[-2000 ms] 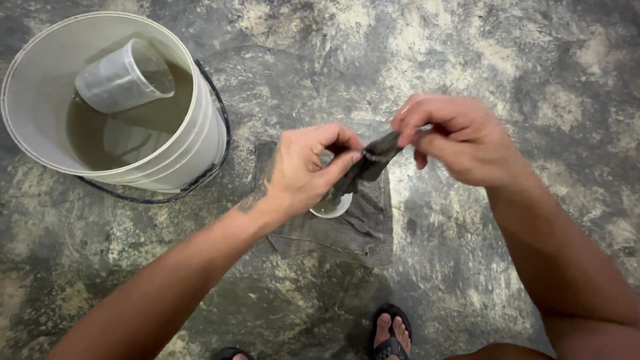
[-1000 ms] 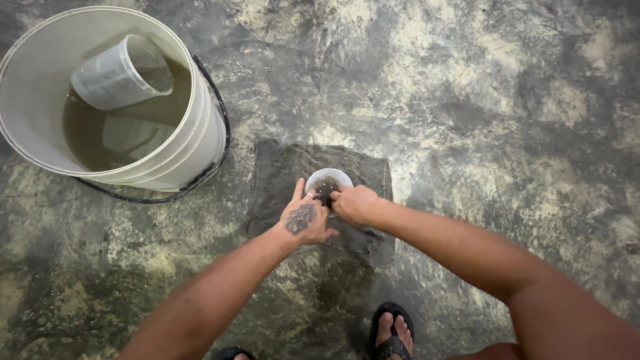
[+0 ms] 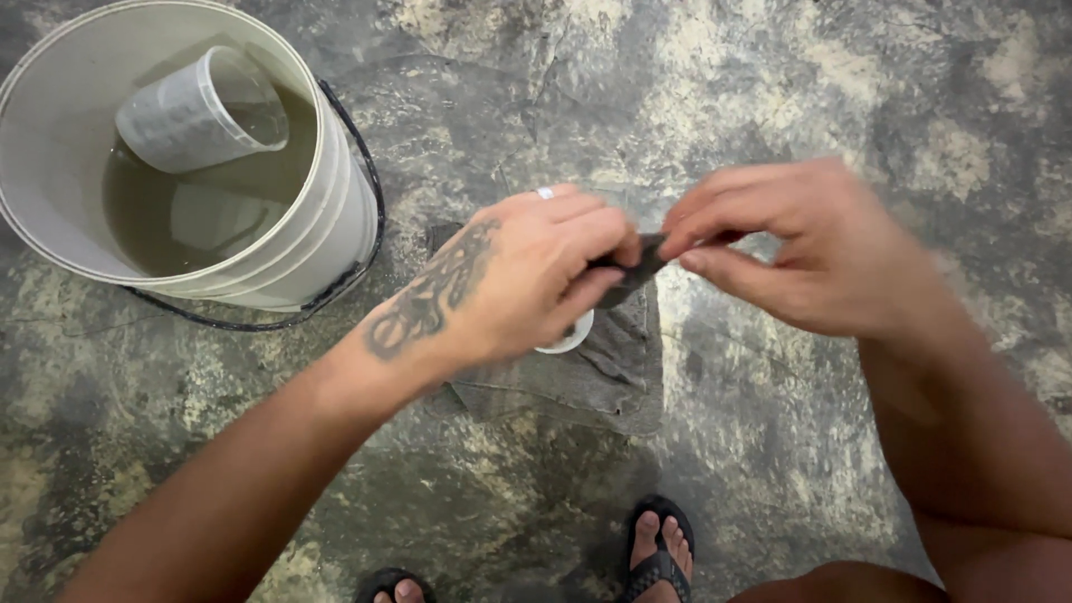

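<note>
My left hand (image 3: 544, 272) and my right hand (image 3: 779, 247) pinch a small dark cloth (image 3: 630, 276) between them, raised over the floor. Motion blurs the fingers, and my left hand covers part of the cloth. Below them a larger grey-brown cloth (image 3: 603, 381) lies on the floor, wrinkled near its middle. A small white round container (image 3: 571, 339) sits on that larger cloth, mostly hidden behind my left hand, so its contents cannot be made out.
A white plastic bucket (image 3: 343, 209) with a dark handle stands at the upper left, holding murky water (image 3: 146, 226). A translucent plastic cup (image 3: 180, 126) lies tilted in it. My feet in black sandals (image 3: 657, 548) are at the bottom on the mottled floor (image 3: 804, 469).
A second ago both hands were down at the white container. They have come up and apart, with the small dark cloth between them, much as in the frame before that.
</note>
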